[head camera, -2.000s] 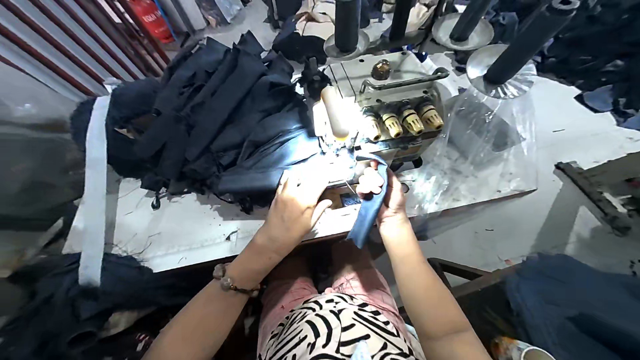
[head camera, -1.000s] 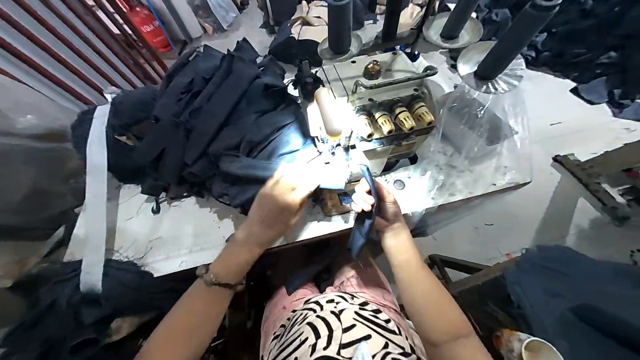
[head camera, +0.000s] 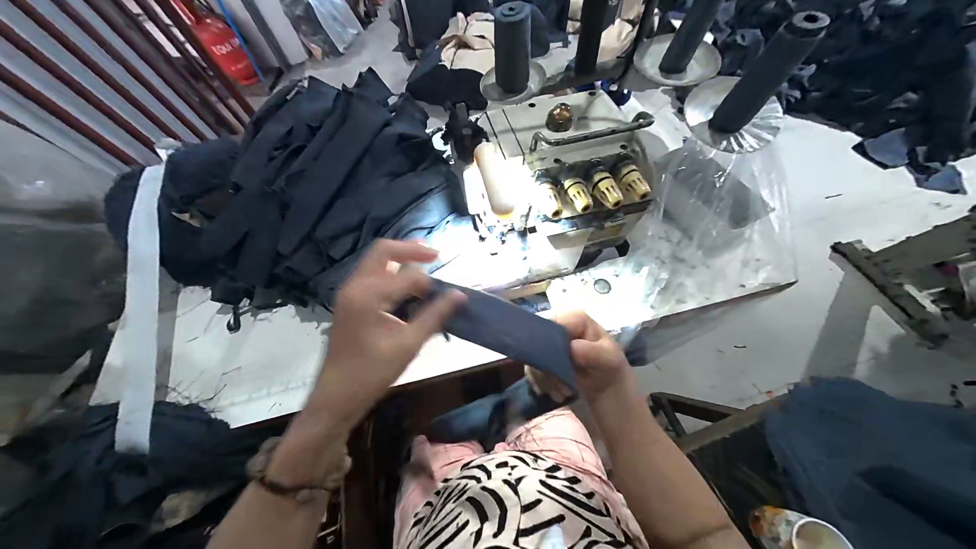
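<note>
A dark blue fabric strip (head camera: 507, 324) is stretched between my hands, in front of the overlock sewing machine (head camera: 572, 160). My left hand (head camera: 389, 313), somewhat blurred, pinches its left end between thumb and fingers. Its right end is gripped in my right hand (head camera: 583, 354), and more dark fabric hangs below that hand over my lap. The lit needle area (head camera: 499, 229) lies just beyond the strip, not touched by either hand. A large heap of dark cut fabric (head camera: 328, 175) rests on the table to the left of the machine.
Thread cones (head camera: 512, 49) stand behind the machine. A clear plastic bag (head camera: 732, 206) covers the table's right part. A white strip (head camera: 145, 297) hangs over the left edge. Blue fabric (head camera: 877, 457) and a cup (head camera: 820, 534) are at lower right, a metal frame (head camera: 892, 290) at far right.
Both hands have come away from the needle area toward my body with the fabric strip. The strip, hanging from my right hand before, is now drawn out between both hands.
</note>
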